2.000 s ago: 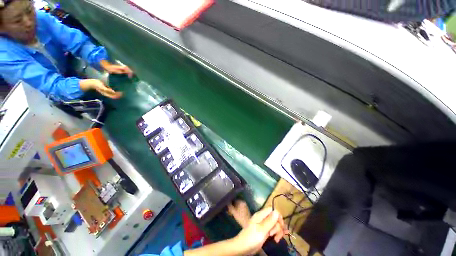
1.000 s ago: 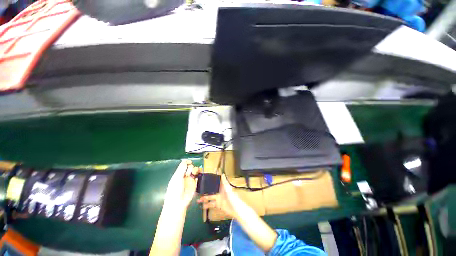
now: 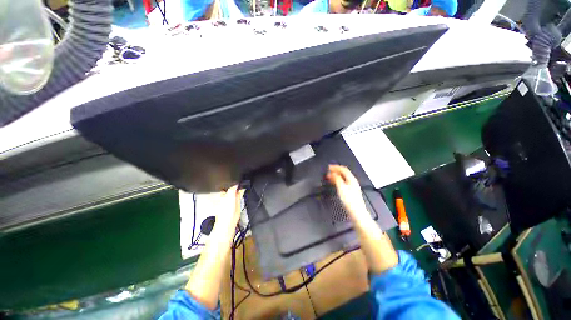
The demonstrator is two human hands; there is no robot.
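Note:
A large black monitor [image 3: 269,106] stands with its back to me, its stand [image 3: 289,169] on a flat black computer case [image 3: 313,219]. The case lies on tan cardboard [image 3: 269,303]. My left hand [image 3: 230,209] is at the monitor's lower left edge, beside black cables [image 3: 235,269]; its fingertips are partly hidden and its grip is unclear. My right hand [image 3: 347,190] is over the case, right of the stand, fingers bent, nothing visible in it. Blue plugs [image 3: 309,270] show at the case's front edge.
A small black mouse [image 3: 207,225] lies on a white sheet [image 3: 186,219] at the left. Another white sheet [image 3: 379,156] and an orange-handled tool [image 3: 401,215] are right of the case. A black panel [image 3: 529,153] stands far right. Grey ducts [image 3: 94,50] hang over the raised ledge [image 3: 156,65].
The view has moved closer to the monitor. The black block between my hands a second ago no longer shows. My hands have parted, left to the monitor's edge, right over the case.

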